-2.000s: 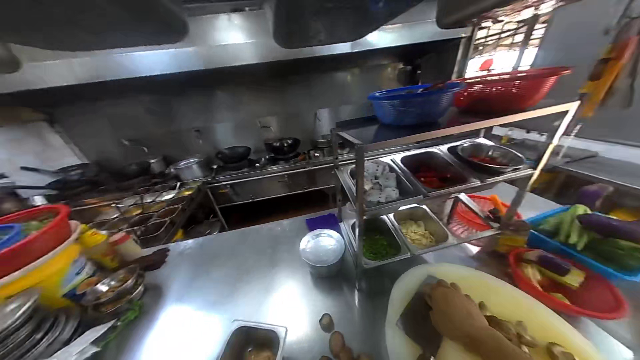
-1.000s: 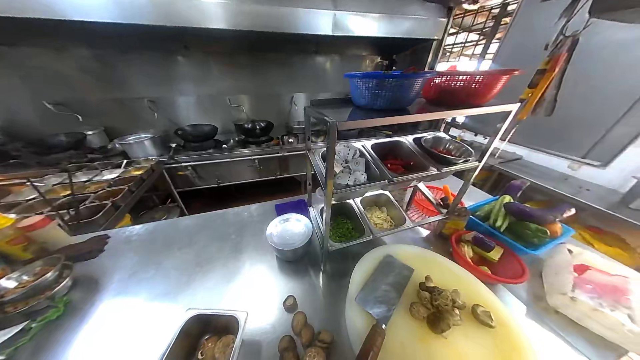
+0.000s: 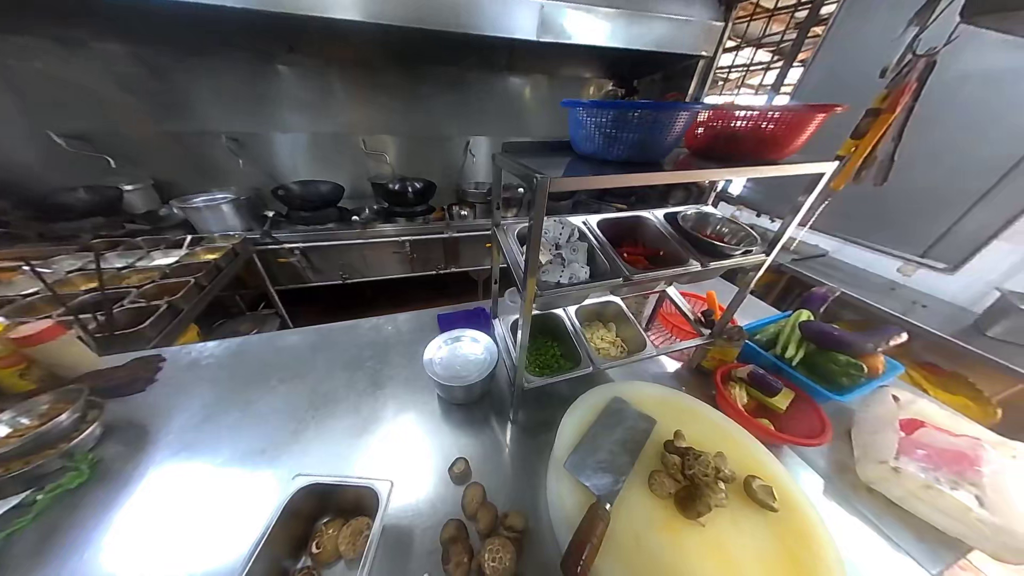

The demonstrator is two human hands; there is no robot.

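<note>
Neither of my hands shows in the head view now. A Chinese cleaver [image 3: 612, 448] with a wooden handle lies flat on the left part of a round cutting board [image 3: 744, 532]. To the right of its blade sits a small pile of brown mushrooms [image 3: 694, 474], with one separate mushroom piece [image 3: 760, 493] beside it. Left of the board, several whole mushrooms [image 3: 484, 520] rest on the steel counter. A steel pan [image 3: 382, 512] at the bottom edge holds a few more mushrooms.
A steel rack [image 3: 532, 264] holding ingredient pans stands behind the board, blue [image 3: 628, 132] and red baskets [image 3: 756, 132] on top. A lidded metal pot [image 3: 460, 364] is beside it. At right are a red bowl [image 3: 800, 420], a blue vegetable tray [image 3: 872, 388] and a plastic bag [image 3: 944, 464].
A hand that was over the board two seconds ago is out of view. The cleaver lies on the board with no hand on it. The view has shifted to the right.
</note>
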